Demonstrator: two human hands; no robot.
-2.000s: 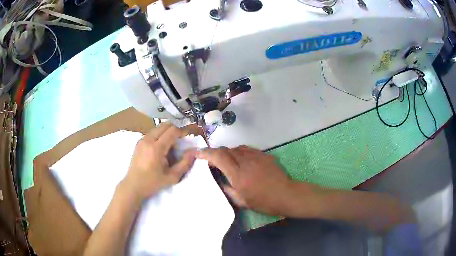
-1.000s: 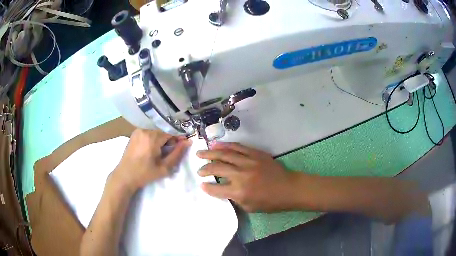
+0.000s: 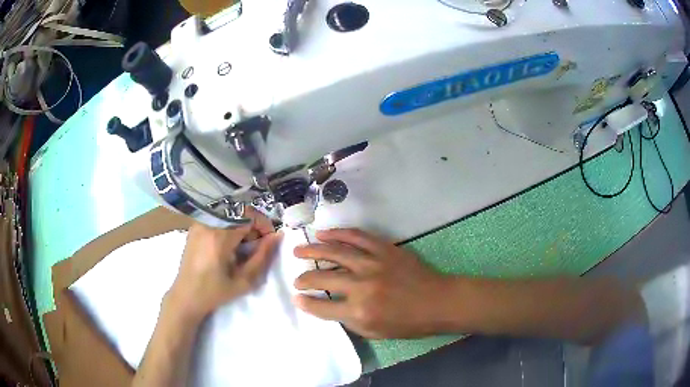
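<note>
The white lining piece [image 3: 250, 325] lies over a brown bag panel [image 3: 87, 332], with its upper end at the presser foot [image 3: 268, 214] of the white sewing machine [image 3: 340, 83]. My left hand [image 3: 219, 264] pinches the edge of the material between thumb and fingers just left of the presser foot. My right hand [image 3: 367, 283] rests with spread fingertips on the right edge of the white piece, holding nothing between its fingers. The needle point and the seam are too small and blurred to tell.
The pale green table [image 3: 522, 219] extends under the machine. Black cable loops [image 3: 605, 162] hang at the machine's right end. Brown stacked pieces [image 3: 11, 302] stand along the left edge. Pale straps [image 3: 57, 38] lie behind at the upper left. Black knobs [image 3: 147, 68] project from the machine's left end.
The machine appears shifted left in view. My right hand has gone from pinching at the lining's edge to lying flat with fingers spread. My left hand stays by the presser foot.
</note>
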